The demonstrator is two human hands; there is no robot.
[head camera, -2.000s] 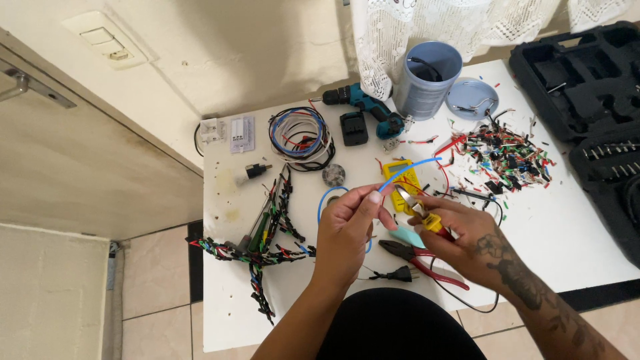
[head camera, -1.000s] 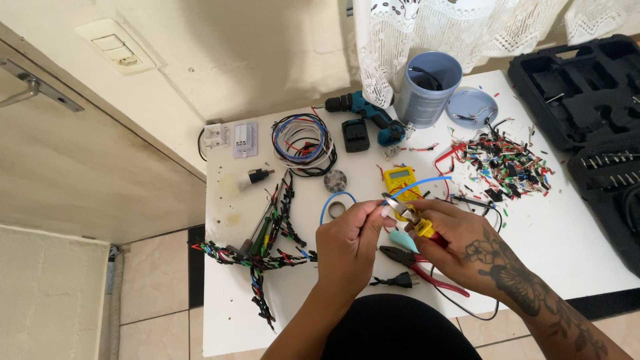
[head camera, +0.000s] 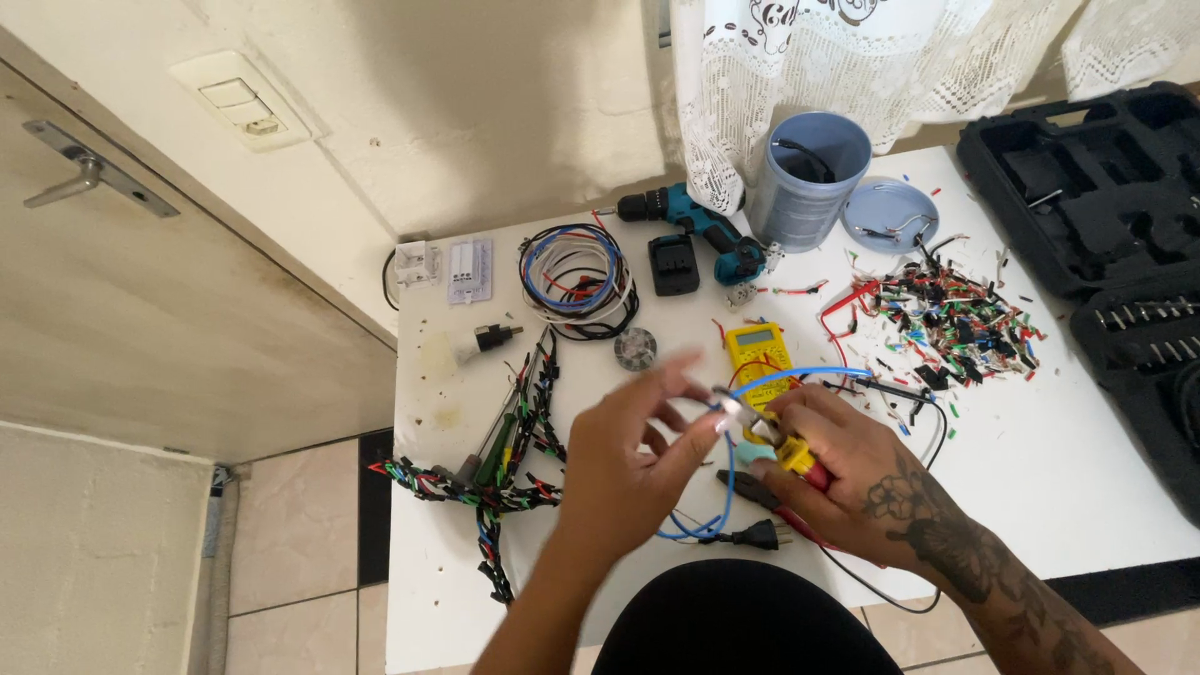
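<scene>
My right hand point(head camera: 830, 469) is closed on the yellow-and-red handles of a pair of pliers or cutters point(head camera: 764, 427), whose metal jaws point left at a blue wire point(head camera: 797, 375). My left hand point(head camera: 642, 450) is blurred, with its thumb and fingers around the wire near the jaws; its exact hold cannot be told. More of the blue wire hangs in a loop below the hands. Behind them lies a yellow digital multimeter point(head camera: 757, 354), partly covered. Red-handled pliers point(head camera: 750, 489) and a black power plug point(head camera: 755, 535) rest under and beside my right hand.
Coiled wires point(head camera: 577, 281), a teal cordless drill point(head camera: 698, 225), its battery point(head camera: 673, 264) and a blue-grey canister point(head camera: 811, 183) stand at the back. Wire scraps point(head camera: 956, 323) are heaped right, beside a black tool case point(head camera: 1078, 197). A bundle of taped wires point(head camera: 497, 497) lies left.
My left hand's fingers have spread from their closer pinch on the wire. The pliers in my right hand remain close to the left fingertips.
</scene>
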